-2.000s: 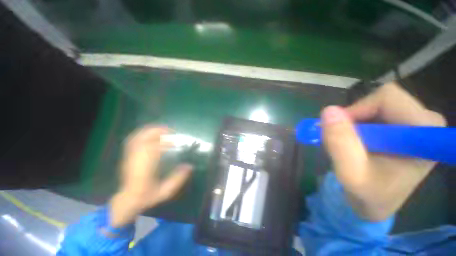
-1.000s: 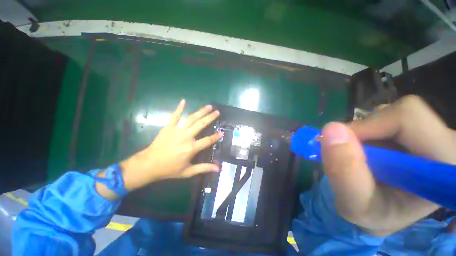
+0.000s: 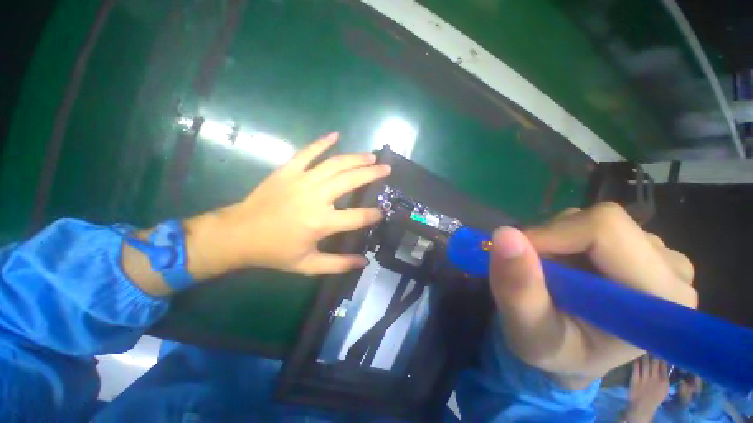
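Observation:
An opened tablet-like device lies tilted in a black tray (image 3: 301, 363) in front of me. Silvery battery panels (image 3: 395, 330) fill its near part, with a black flex cable (image 3: 381, 320) running diagonally over them. A narrow circuit board (image 3: 419, 216) with a green part crosses the far end. My left hand (image 3: 318, 206) is spread flat, its fingertips on the tray's left edge and over the device's side; it grips nothing. My right hand (image 3: 578, 289) holds the soldering iron (image 3: 627, 310) by its thick blue handle, its front end over the board's right end. The iron's metal tip is hidden.
The tray lies on a shiny green mat (image 3: 272, 74). A pale rail (image 3: 495, 70) runs diagonally behind it, with a green conveyor belt (image 3: 570, 49) beyond. A dark holder (image 3: 632, 186) stands at the right. Another person's hand (image 3: 648, 388) shows at the lower right.
The view has turned, so rail and tray now slant. My left hand came onto the tray's left edge and remains there. The iron's front end has moved in from the tray's right edge over the board.

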